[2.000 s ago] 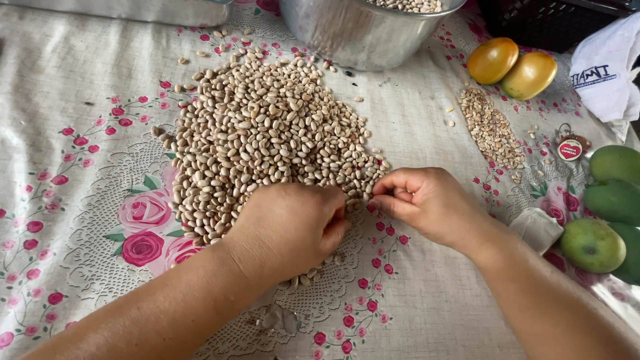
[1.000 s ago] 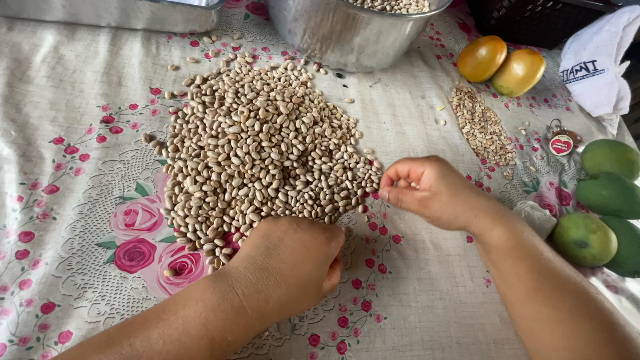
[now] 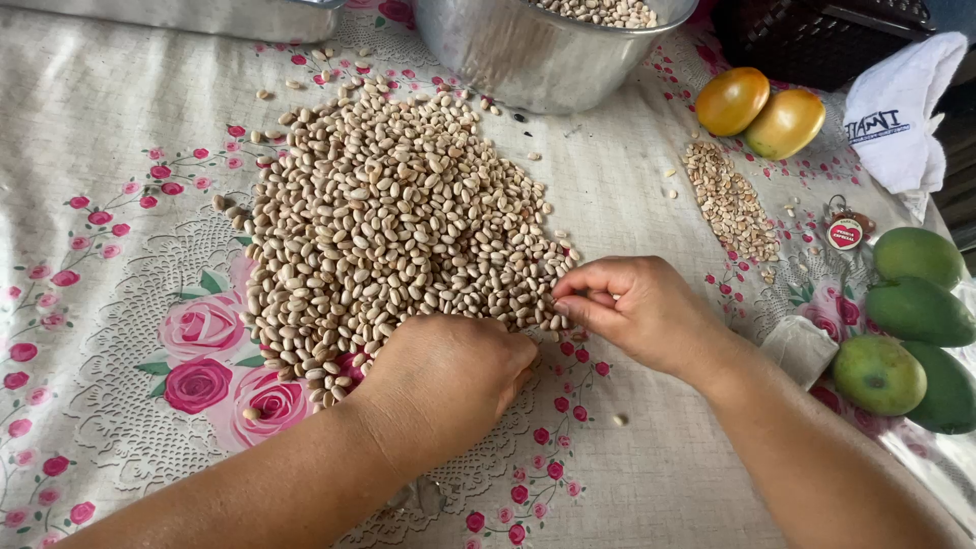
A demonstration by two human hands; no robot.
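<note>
A wide heap of pale beans lies on the flowered tablecloth in front of me. My left hand rests at the near edge of the heap with its fingers curled under and hidden, so what it may hold cannot be told. At the heap's right edge is my right hand, thumb and forefinger close together by the outermost beans; whether a bean is between them is not clear. A single bean lies on the cloth below my right hand. Farther right is a small pile of flat, broken-looking beans.
A metal pot holding beans stands behind the heap, a metal tray at the back left. To the right are two yellow-orange fruits, a dark basket, a white cloth, a heart keyring and several green mangoes.
Both hands remain at the heap's near and right edges. A single bean now shows on the cloth below my right hand.
</note>
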